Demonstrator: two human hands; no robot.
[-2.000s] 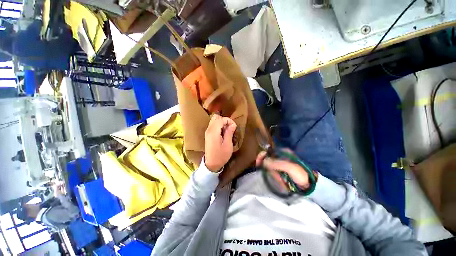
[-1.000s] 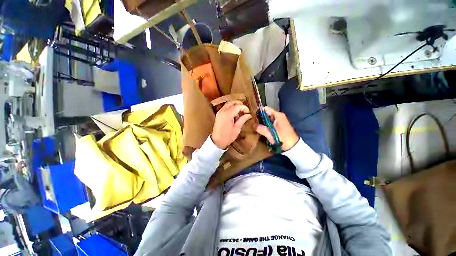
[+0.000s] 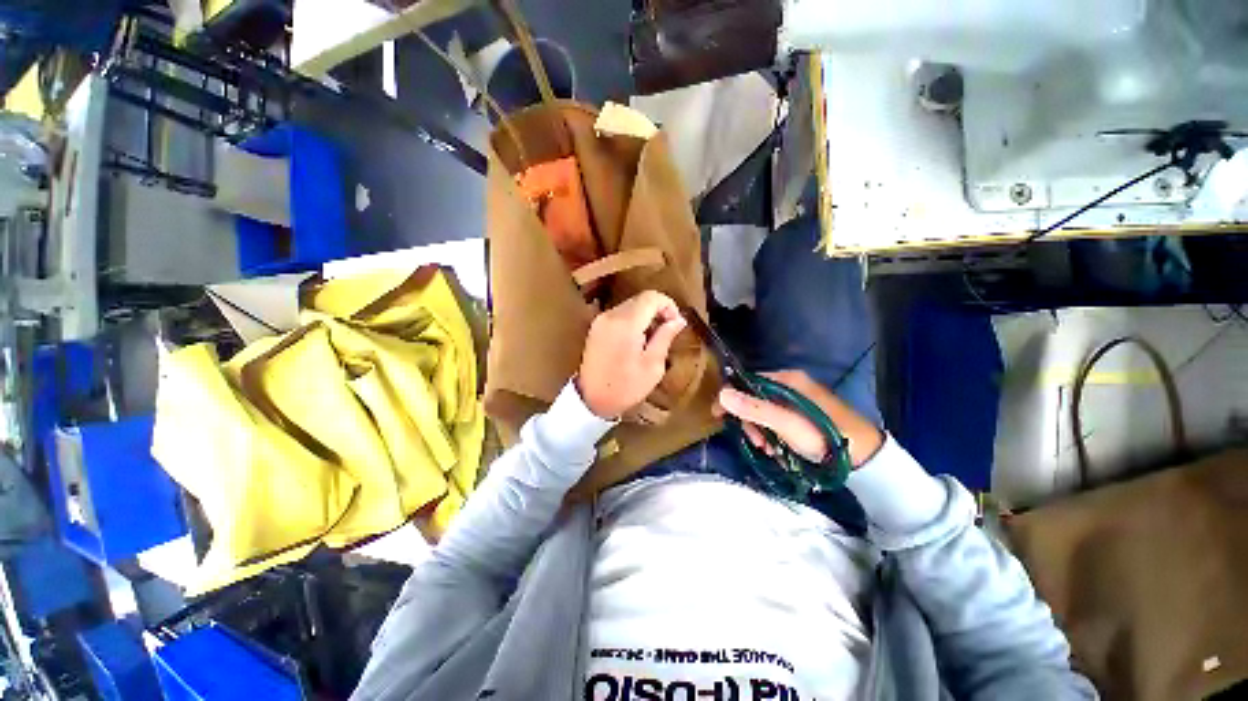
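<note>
A brown tote bag [image 3: 527,308] lies on my lap with its mouth away from me and its handles stretching up. An orange patch [image 3: 559,206] shows inside the mouth. My left hand [image 3: 628,356] pinches something at the bag's near inner part with closed fingertips; any thread is too fine to see. My right hand [image 3: 787,414] holds green-handled scissors [image 3: 810,473], fingers in the loops, blades pointing up and left towards the bag beside my left fingertips.
A heap of yellow bag pieces [image 3: 329,425] lies at left. A white machine table [image 3: 903,206] is at upper right. Another brown bag [image 3: 1136,562] lies on a pale surface at lower right. Blue bins [image 3: 294,199] stand at left.
Since one second ago my right hand has moved down and right, and the scissors' handles now show spread. My left hand has shifted slightly down, still at the bag. The view has shifted a little.
</note>
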